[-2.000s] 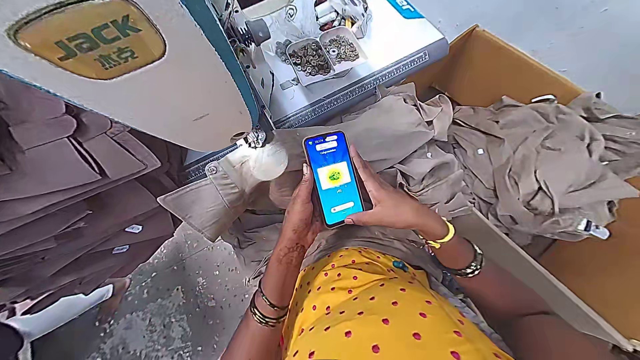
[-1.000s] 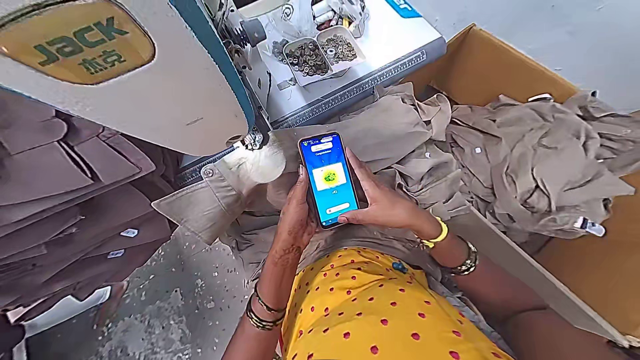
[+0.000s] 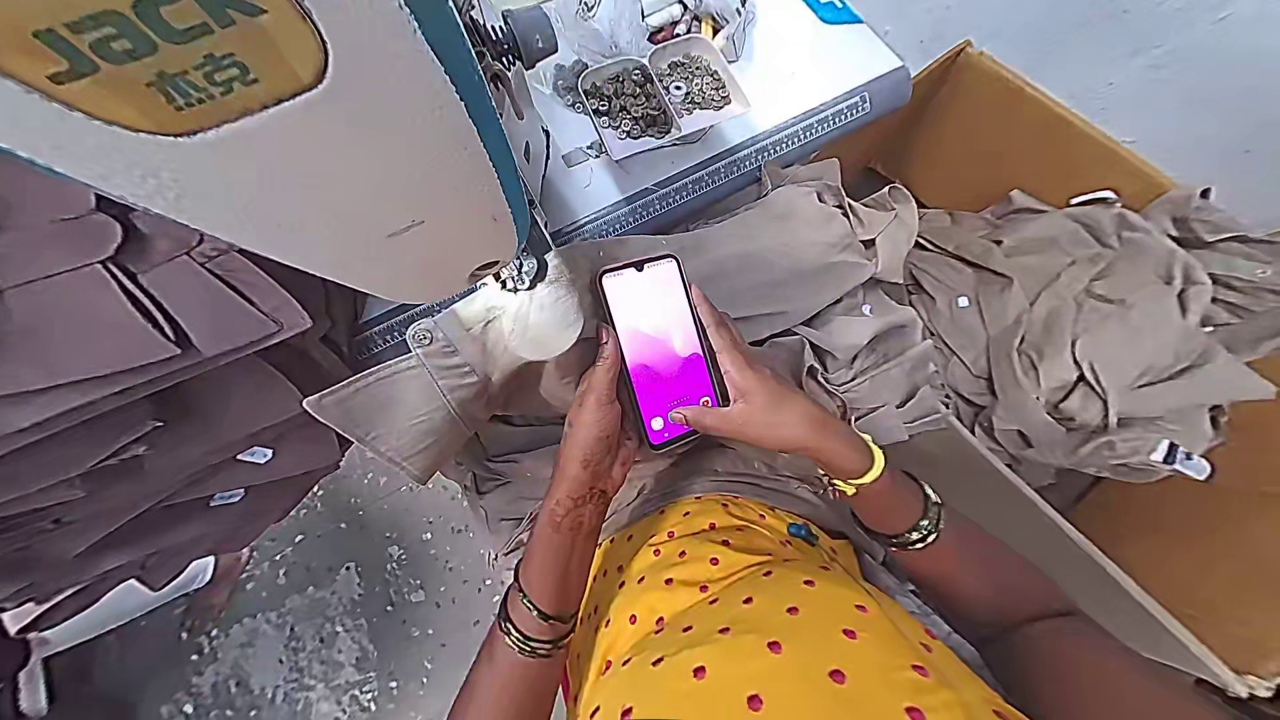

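A smartphone is held upright over my lap, its lit screen pink and white with a few icons. My left hand grips its left edge. My right hand holds the right edge, the thumb on the lower part of the screen. Just beyond and under the phone lies a taupe garment, its buttoned collar or cuff end under the head of a Jack sewing machine. A round whitish piece sits by the needle area.
Two small trays of buttons stand on the machine table beside plastic bags. On the right, a cardboard box holds piled taupe garments. Stacked brown garments are at the left, above the speckled floor.
The phone's screen has changed from a blue display with a yellow and green picture to a pink and white one with icons. Both hands have stayed on the phone.
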